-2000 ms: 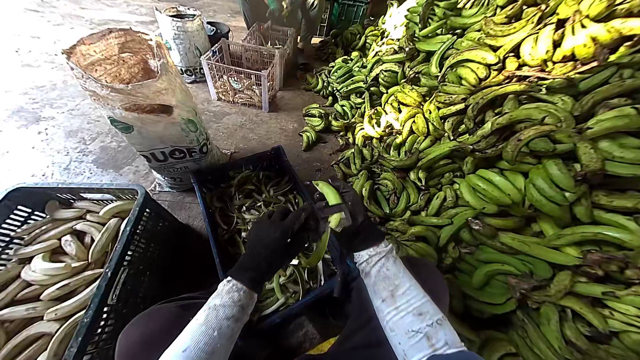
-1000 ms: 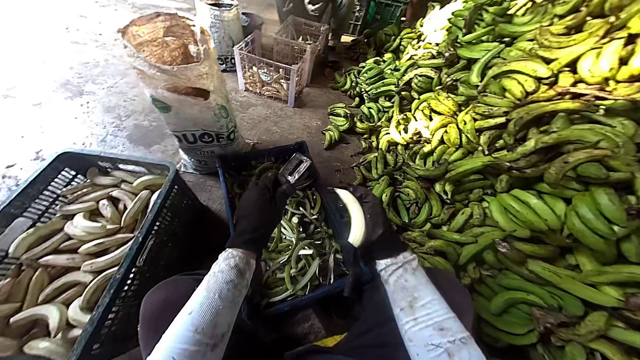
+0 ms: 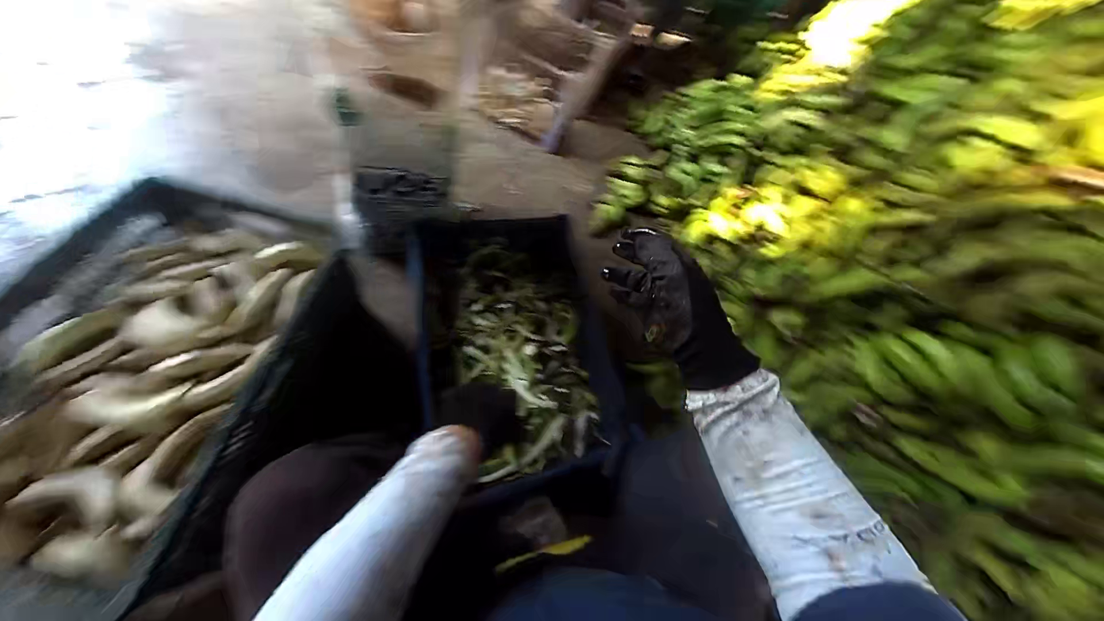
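My right hand (image 3: 660,297), in a black glove and white sleeve, is raised beside the right wall of the blue crate (image 3: 604,371), fingers spread and slightly bent, with nothing in it. My left hand (image 3: 492,414), dark-gloved and badly blurred, is low over the crate's near left part; whether it holds anything cannot be told. Green peel strips (image 3: 517,345) fill the crate. Peeled plantains (image 3: 172,371) lie heaped in a dark plastic crate (image 3: 297,379) at the left. A large heap of green plantains (image 3: 931,345) spreads on the right.
A printed sack (image 3: 397,147) stands behind the crates, blurred. Beyond it is a light plastic crate (image 3: 561,103) with pale contents. Concrete floor (image 3: 526,172) shows between the sack and the heap. My knees are close to the near side of the blue crate.
The peeled plantain has left my right hand, which has opened. My left hand has dropped lower, and the peeling tool seen in it earlier is not visible. The view has shifted and blurred.
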